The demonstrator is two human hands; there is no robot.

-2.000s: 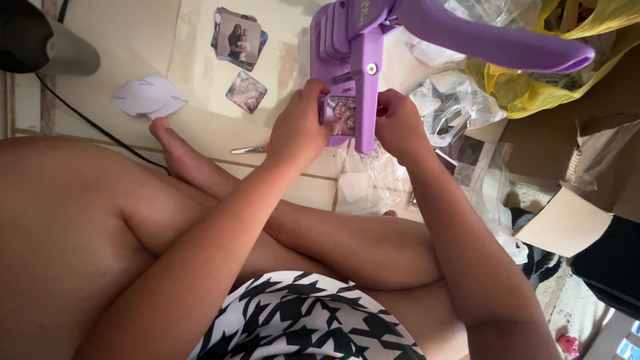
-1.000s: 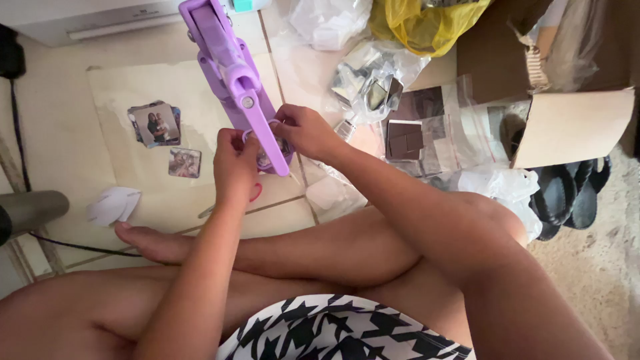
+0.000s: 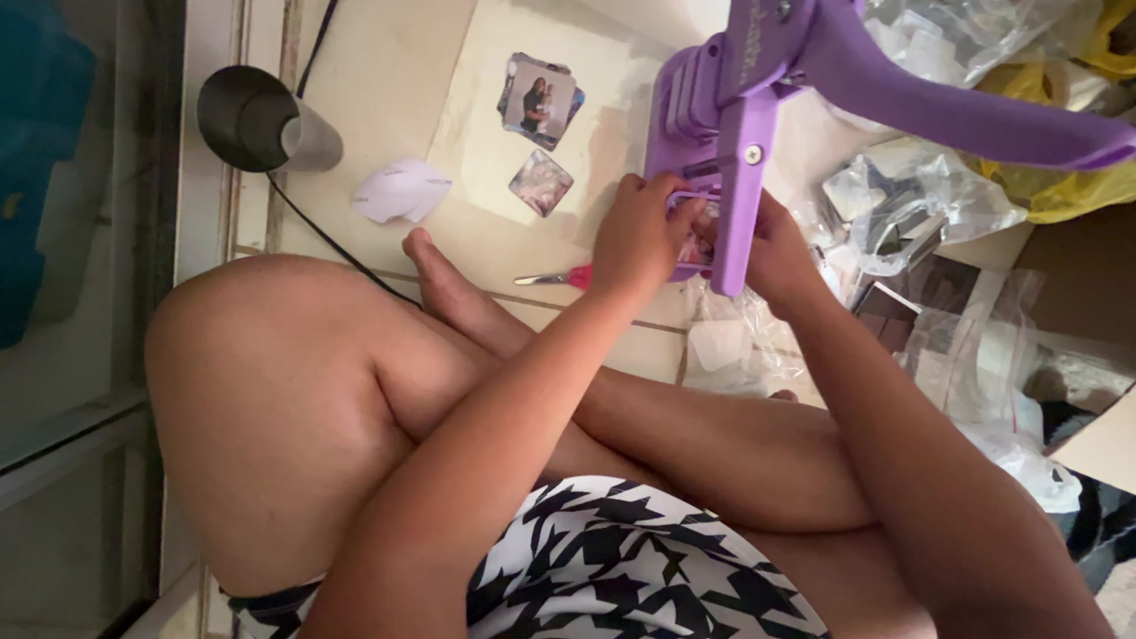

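A purple hand-lever press [image 3: 741,151] stands on the tiled floor, its long handle reaching right. My left hand [image 3: 641,232] is at the near left side of its die, fingertips on the edge of a small photo piece [image 3: 695,244] lying in the press. From the right, my right hand [image 3: 777,257] reaches in behind the press's arm, which covers most of its fingers; its grip cannot be made out. Left of the press lie a stack of photo cutouts [image 3: 540,99] and a single square photo [image 3: 540,184]. Scissors [image 3: 555,278] with red handles rest near my left wrist.
White paper pieces [image 3: 401,191] and a dark cylindrical container [image 3: 266,120] with a cord beside it are at the left. Clear plastic bags [image 3: 923,200], a yellow bag [image 3: 1078,191] and a cardboard box [image 3: 1083,275] crowd the right. My bare legs cross below the press.
Both hands stay at the press, with the fingers shifted about the photo piece in it. The view has swung away and back.
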